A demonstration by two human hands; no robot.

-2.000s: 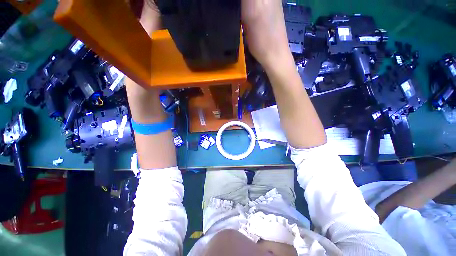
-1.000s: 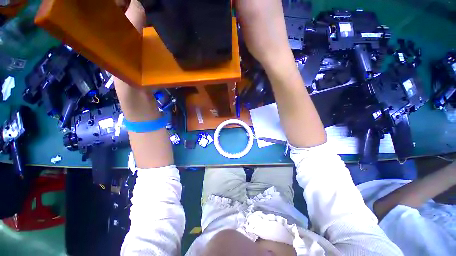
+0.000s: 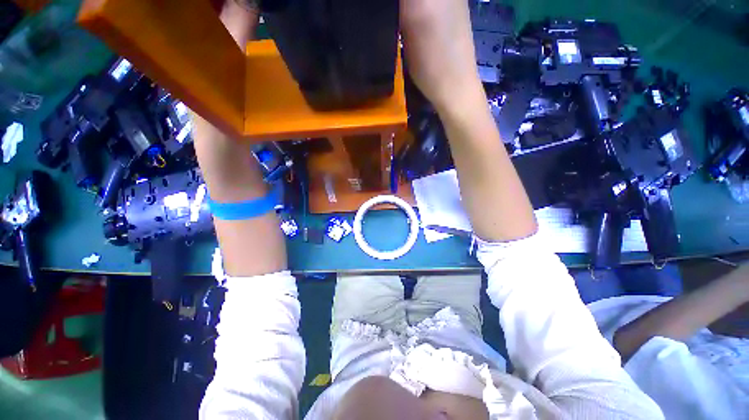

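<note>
A black device body (image 3: 341, 57) sits in the orange fixture (image 3: 320, 123), close to the lens and cut off by the top edge. My left arm, with a blue wrist strap (image 3: 245, 205), reaches up behind the fixture's left part; its hand is hidden or out of the picture. My right hand (image 3: 423, 29) is at the top edge, just right of the device body; its fingers are cut off, so its grip cannot be seen. A white tape ring (image 3: 386, 227) lies on the bench in front of the fixture base.
Black units lie on the green bench at left (image 3: 160, 205) and right (image 3: 579, 53). Paper sheets (image 3: 442, 199) lie right of the fixture. A black bin (image 3: 135, 353) is below the bench at left, beside a red stool (image 3: 70, 328). Another person's arm (image 3: 690, 312) is at lower right.
The fixture and device shifted slightly left, then partly back right, in the picture. My left forearm sits slightly further left than at first. My right arm is nearly unchanged.
</note>
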